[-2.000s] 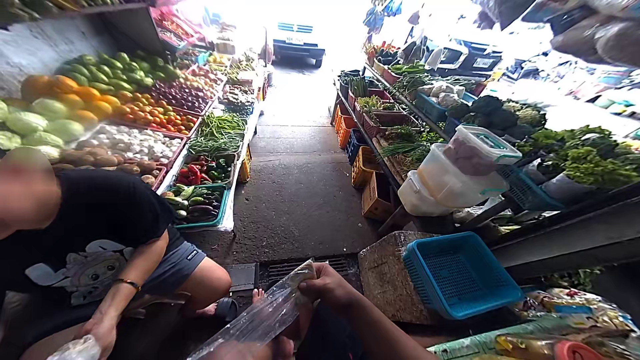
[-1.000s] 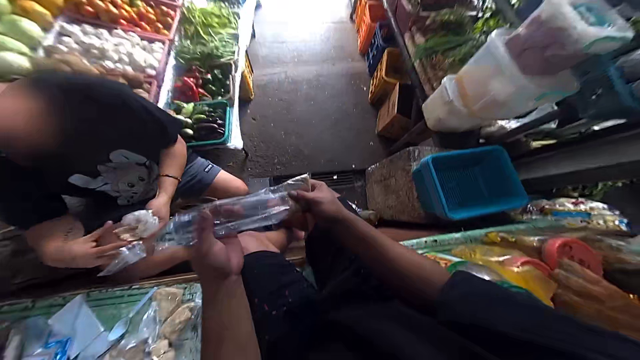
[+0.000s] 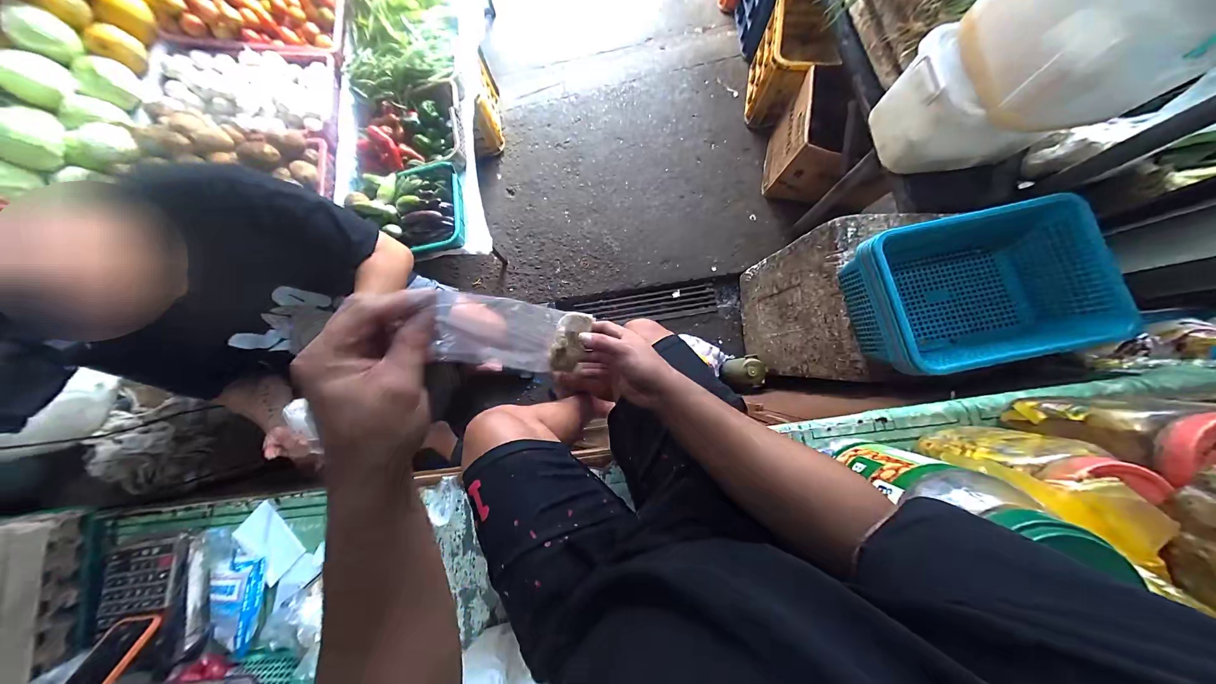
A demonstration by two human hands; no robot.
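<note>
A clear plastic bag (image 3: 499,332) is stretched sideways above my knees. My left hand (image 3: 370,366) pinches its left end between thumb and fingers. At the other end, my right hand (image 3: 617,361) has its fingers around a small pale brown lump (image 3: 571,342), which sits at the bag's bottom; its exact kind cannot be told. Close by on the left sits a person in a black T-shirt (image 3: 256,228), whose hand (image 3: 285,439) is beside a whitish bundle (image 3: 302,418), partly hidden behind my left wrist.
Stacked blue plastic baskets (image 3: 988,285) stand on a worn block (image 3: 807,304) at the right. Jars with coloured lids (image 3: 1107,475) lie at lower right. A calculator (image 3: 142,579) and an orange-edged phone (image 3: 119,651) are at lower left. Vegetable crates (image 3: 461,214) line the upper left.
The lump shows at the bag's right end, where earlier the bag looked without it. My left hand has moved to the bag's left end. The view has tilted down.
</note>
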